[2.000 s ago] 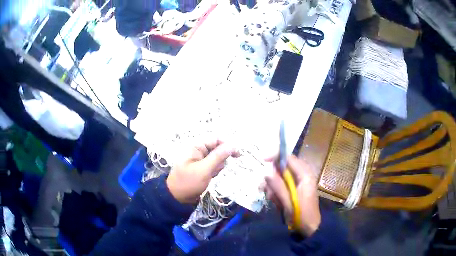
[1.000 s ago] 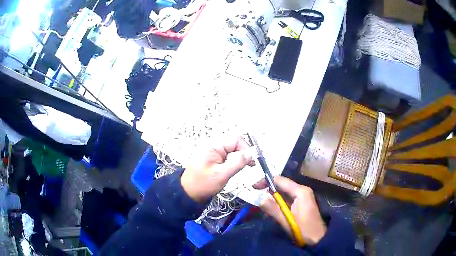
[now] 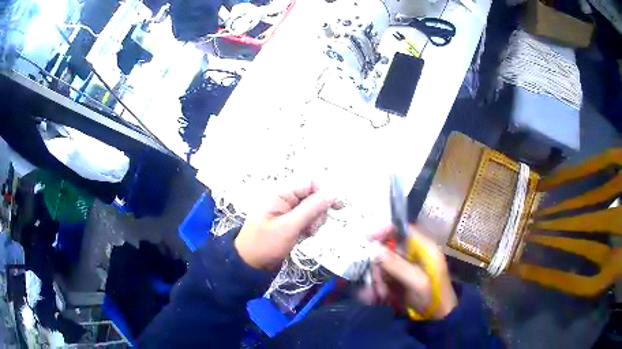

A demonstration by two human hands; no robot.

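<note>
My left hand [image 3: 283, 225] is over the near edge of the white table [image 3: 273, 129], thumb and fingertips pinched together. Something pale may be at the fingertips, but glare hides it. My right hand [image 3: 409, 272] holds yellow-orange handled scissors [image 3: 400, 204], slightly blurred, blades pointing up and away, to the right of my left hand. A pile of cream strips [image 3: 300, 269] hangs off the table edge between and below my hands, into a blue crate [image 3: 273, 317].
A phone [image 3: 400, 84], black-handled scissors [image 3: 433, 31] and yellow snips [image 3: 408, 45] lie near a sewing machine [image 3: 354, 34]. A slatted chair [image 3: 487, 204] with a white strip bundle [image 3: 511, 219] stands right. Another bundle [image 3: 542, 67] lies behind it. A red tray [image 3: 249, 37] stands far left.
The scissors have moved away from my left fingertips to the right and now point upward. My left hand is still pinched over the table edge.
</note>
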